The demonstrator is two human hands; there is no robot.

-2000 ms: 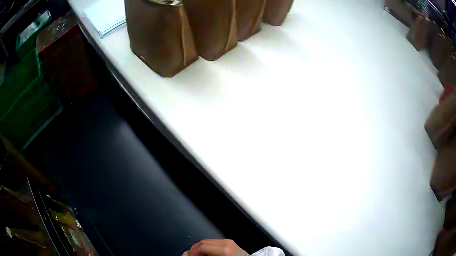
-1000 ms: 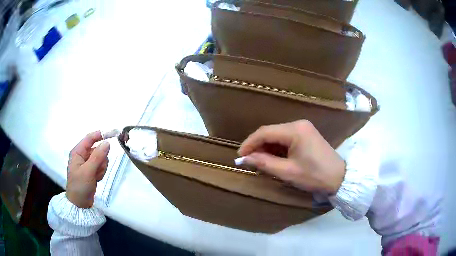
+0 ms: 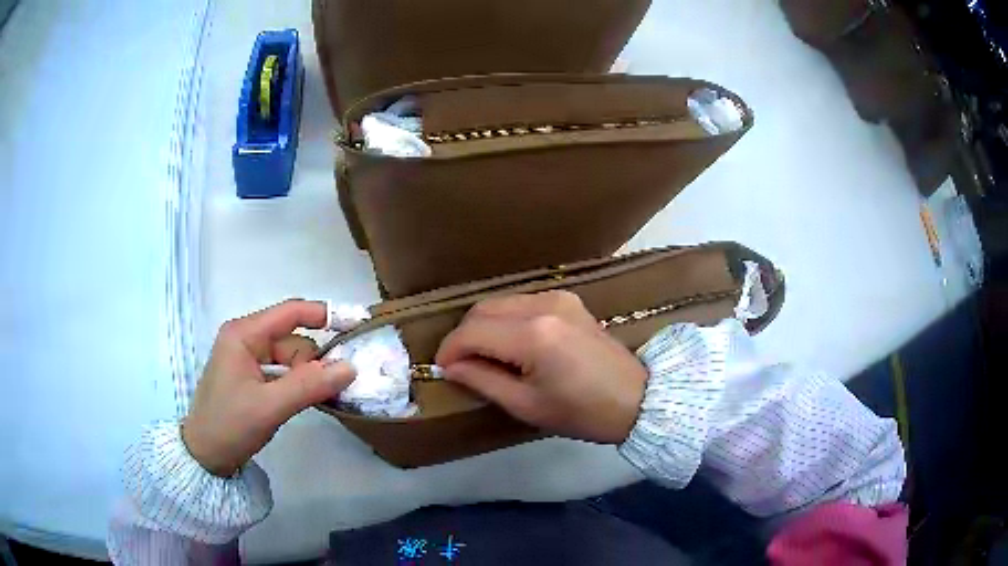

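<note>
A brown handbag stands open in front of me, with a gold zipper along its opening and white tissue wraps at both top corners. My left hand is at its left corner, with thumb and fingers on the white tissue wrap. White coverings show on its fingers. My right hand is over the opening, its fingertips pinched at the left end of the zipper. What exactly lies between these fingertips is hidden.
A second brown handbag stands right behind, with another behind that. A blue tape dispenser with a yellow-edged roll lies at the upper left. Brown bags line the right side. Clear plastic and something orange lie at the right edge.
The view has swung, and the tape dispenser now shows fully. My left hand has moved onto the corner tissue. My right hand has moved left along the zipper to its left end.
</note>
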